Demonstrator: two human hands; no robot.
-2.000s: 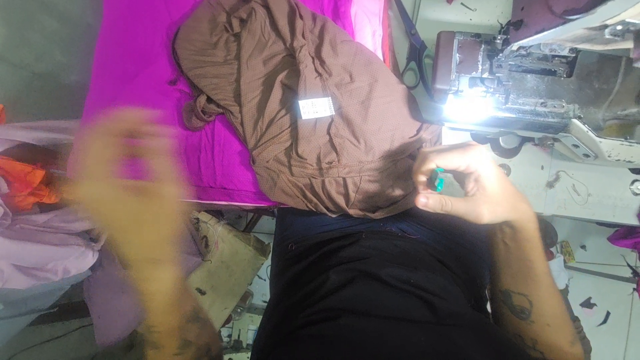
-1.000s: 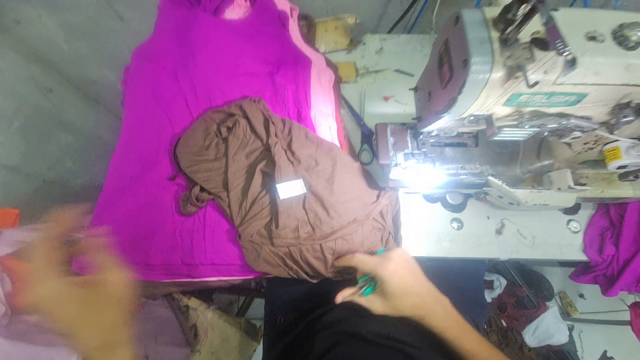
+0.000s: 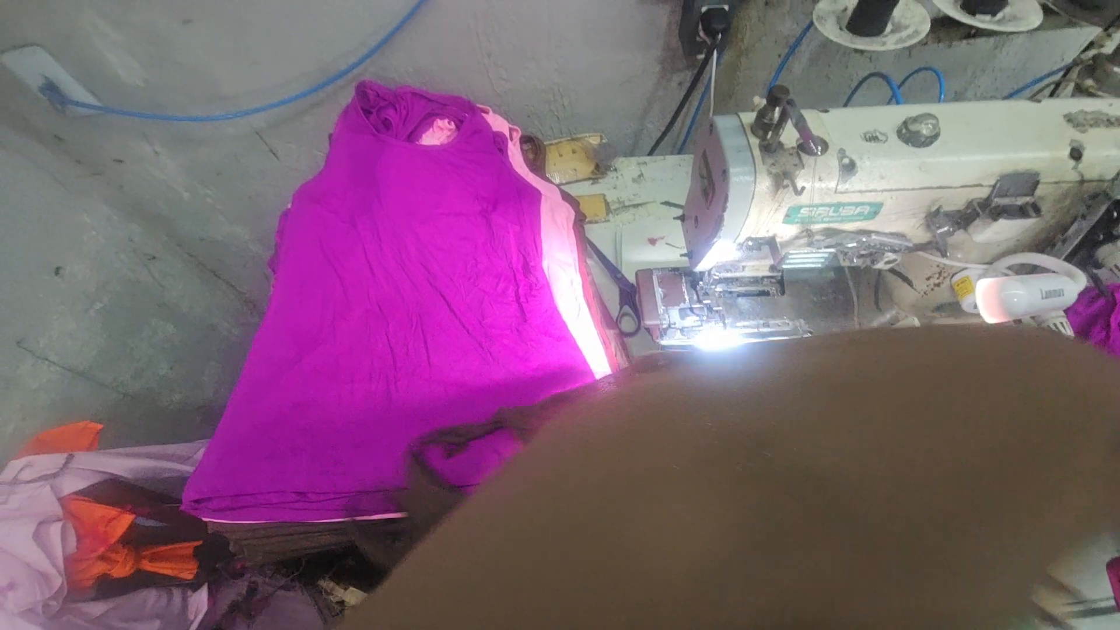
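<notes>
Brown cloth (image 3: 744, 481), blurred and very near the camera, fills the lower right. A dark brown loop (image 3: 429, 464) at its left edge hangs over a magenta top (image 3: 420, 289). That top lies flat on a stack of garments, with pink fabric (image 3: 560, 236) showing along its right side. Neither my left hand nor my right hand shows; the brown cloth covers much of the lower area. Right of the stack stands a sewing machine (image 3: 901, 175) with its lamp lit by the needle area.
Scissors (image 3: 627, 317) lie between the stack and the machine. Lilac fabric (image 3: 35, 542) and orange fabric (image 3: 157, 560) are heaped at the lower left. A blue cable (image 3: 236, 114) runs along the wall, and thread spool stands (image 3: 871, 22) are at the top right.
The brown garment, which lay on the magenta top, is now raised close to the camera. Both hands have gone out of sight. The view has shifted toward the wall.
</notes>
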